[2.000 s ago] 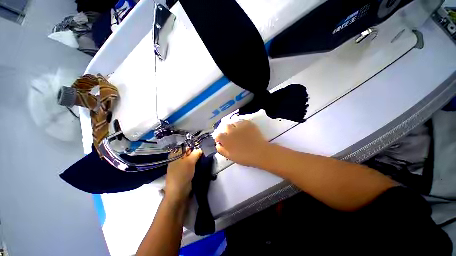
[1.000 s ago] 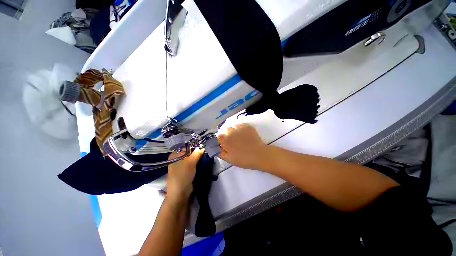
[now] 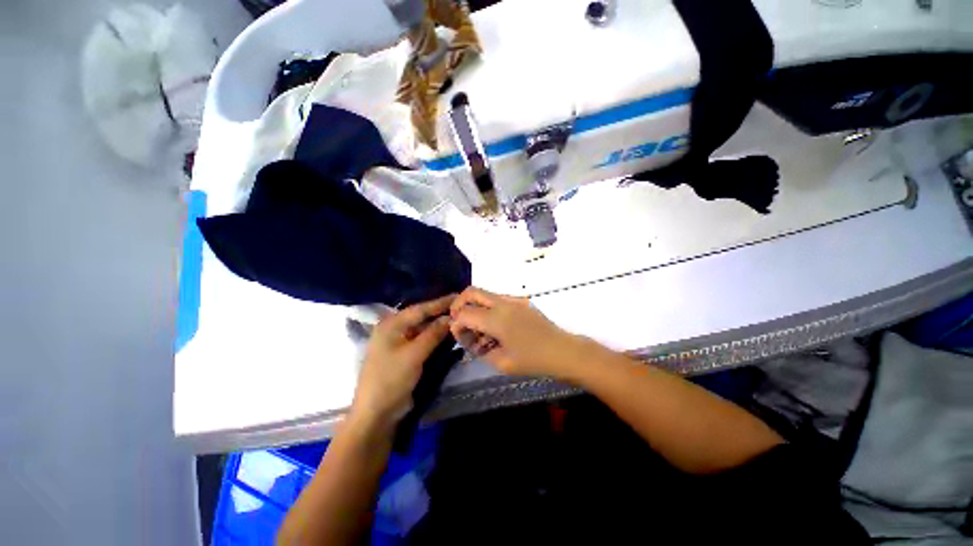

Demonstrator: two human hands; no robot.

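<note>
A navy knit panel (image 3: 341, 240) lies bunched on the machine table, left of the needle area, with its right end at my fingers. An off-white garment body (image 3: 411, 192) shows behind and under it. My left hand (image 3: 403, 347) pinches the navy fabric's edge near the table front. My right hand (image 3: 499, 333) touches it, fingers curled; a small grey metallic thing shows in its palm, too small to name surely. A dark strip of the fabric hangs below my hands over the table's front edge. The presser foot area (image 3: 539, 224) stands behind my hands, apart from the fabric.
The white sewing machine head (image 3: 619, 112) spans the back, with a black cloth strip (image 3: 731, 96) on its arm and a striped brown cloth (image 3: 432, 64) at its left. A tape measure (image 3: 747, 344) runs along the front edge. A blue crate (image 3: 267, 496) sits below left; pale garments (image 3: 912, 427) lie right.
The view has shifted. My hands and the navy fabric have moved from the needle toward the table's front edge. More of the navy panel and the off-white body now show.
</note>
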